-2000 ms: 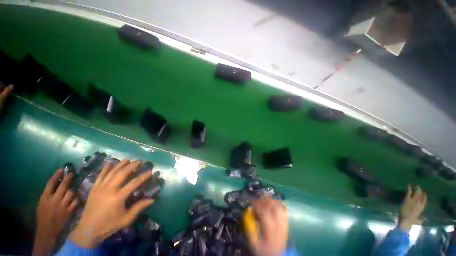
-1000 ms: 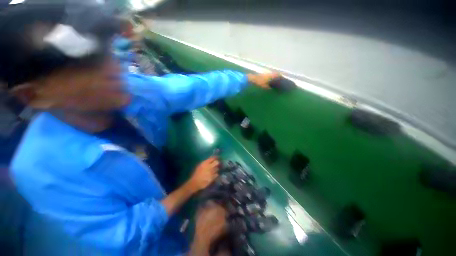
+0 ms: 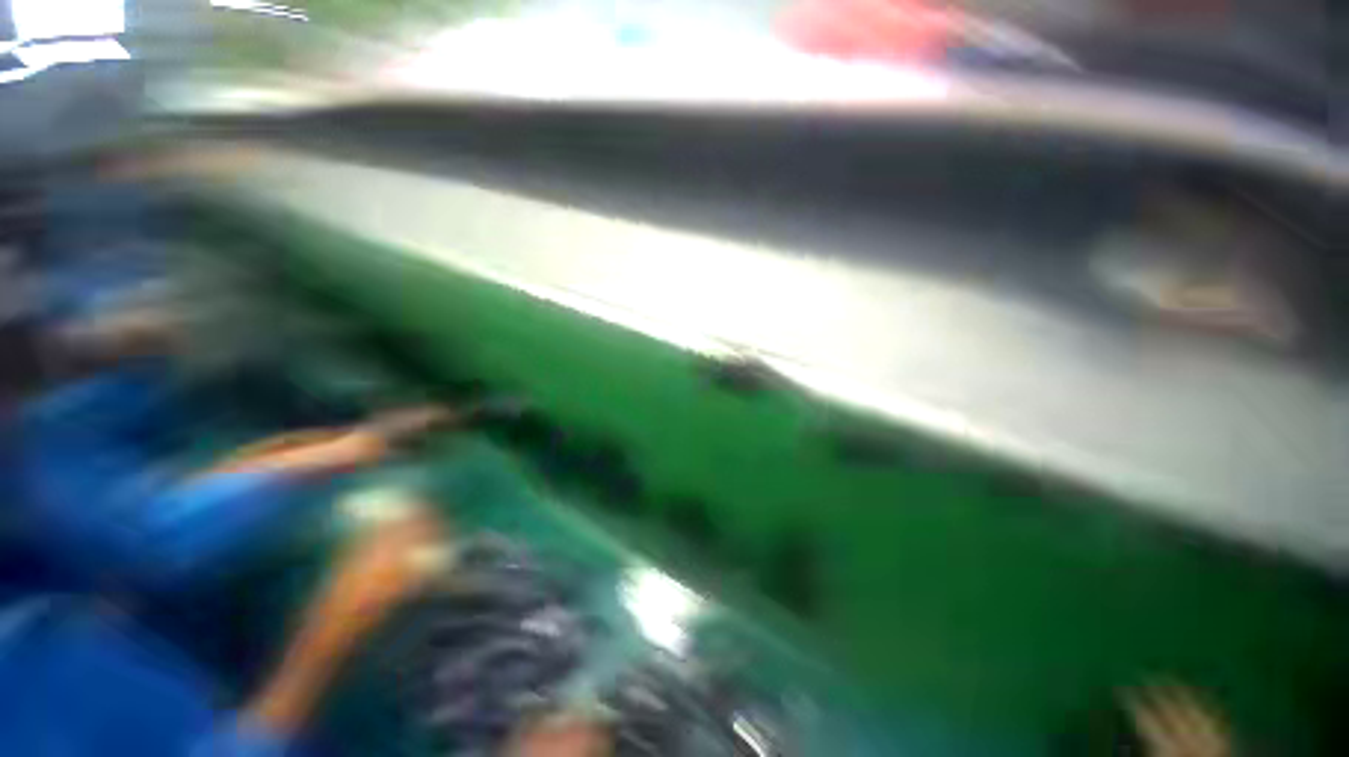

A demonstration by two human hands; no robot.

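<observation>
The view is strongly blurred. A heap of small black parts [image 3: 511,636] lies on the glossy green worktop. What seems to be my left hand [image 3: 562,734] is at the bottom edge beside the heap, mostly cut off; its fingers and any hold are unclear. Another blurred hand [image 3: 1179,719] is over the lower right of the green belt, cut off by the bottom edge. It may be my right hand, but I cannot tell whose it is or whether it holds anything. No yellow tool can be made out.
A neighbour's blue sleeve [image 3: 119,459] and hands [image 3: 388,550] are at the left, close to the heap. Dark units [image 3: 592,459] lie along the near side of the green conveyor belt [image 3: 947,547]. Another dark unit [image 3: 732,373] is by its far edge. A grey-white panel [image 3: 888,333] runs behind.
The view has swung and tilted up, showing more panel and the area above. The neighbour's arm that reached across the belt is now nearer the worktop. A hand has appeared at lower right.
</observation>
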